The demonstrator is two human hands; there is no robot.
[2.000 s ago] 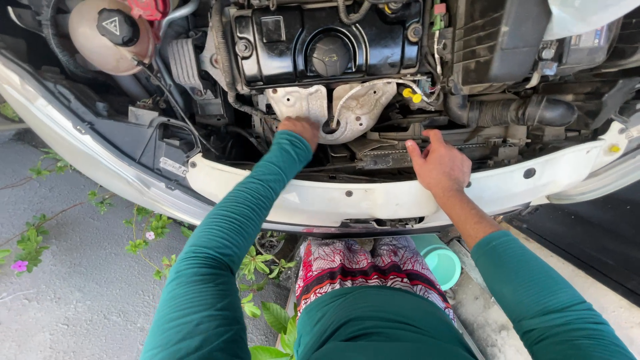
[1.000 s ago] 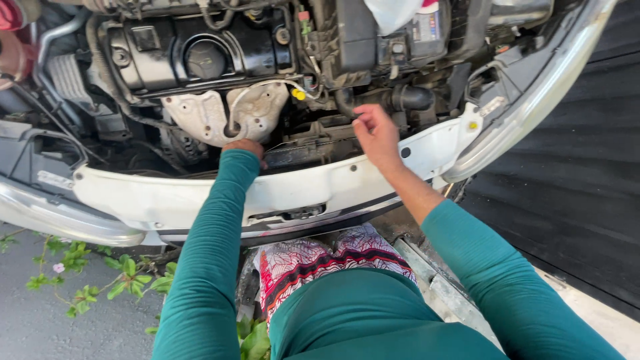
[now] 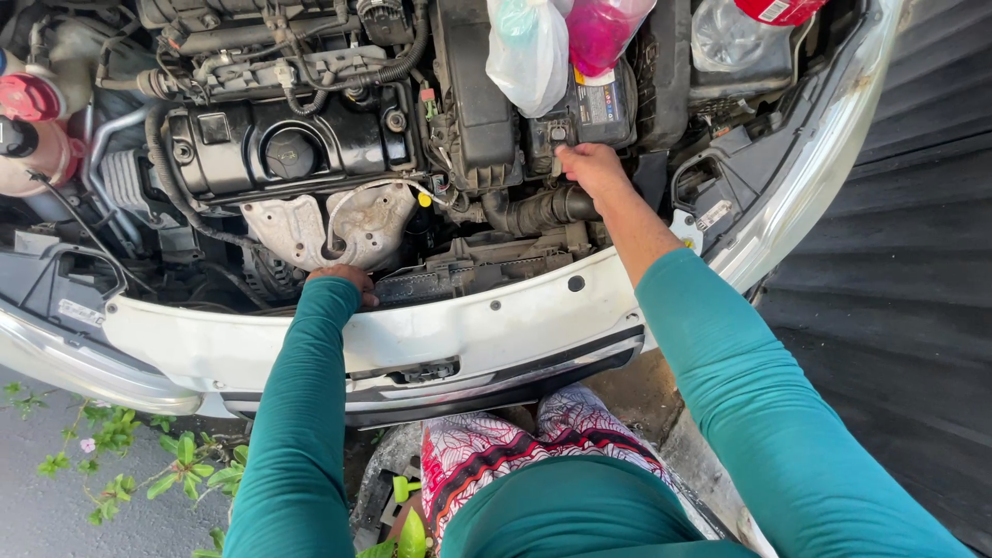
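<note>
My left hand (image 3: 346,280) rests by the inner edge of the white front crossmember (image 3: 465,325), just below the metal exhaust heat shield (image 3: 287,226); its fingers are partly hidden, and I cannot tell whether it holds anything. My right hand (image 3: 590,172) reaches to the front edge of the car battery (image 3: 601,101), thumb and forefinger at the battery terminal (image 3: 558,133). Whether they grip a part there is unclear. Left of the battery sits a black plastic housing (image 3: 474,85). The black engine cover with its oil filler cap (image 3: 291,153) lies further left.
A white plastic bag (image 3: 535,62) and a bottle of pink liquid (image 3: 601,35) lie over the battery. A clear plastic bottle (image 3: 728,37) is at the back right. Coolant reservoir (image 3: 35,163) at the far left. A black air duct (image 3: 542,211) runs below my right hand. Plants (image 3: 186,457) grow by the bumper.
My right hand has moved from near the front crossmember up to the battery terminal. My left hand stays low, near the heat shield. The view has shifted toward the battery side.
</note>
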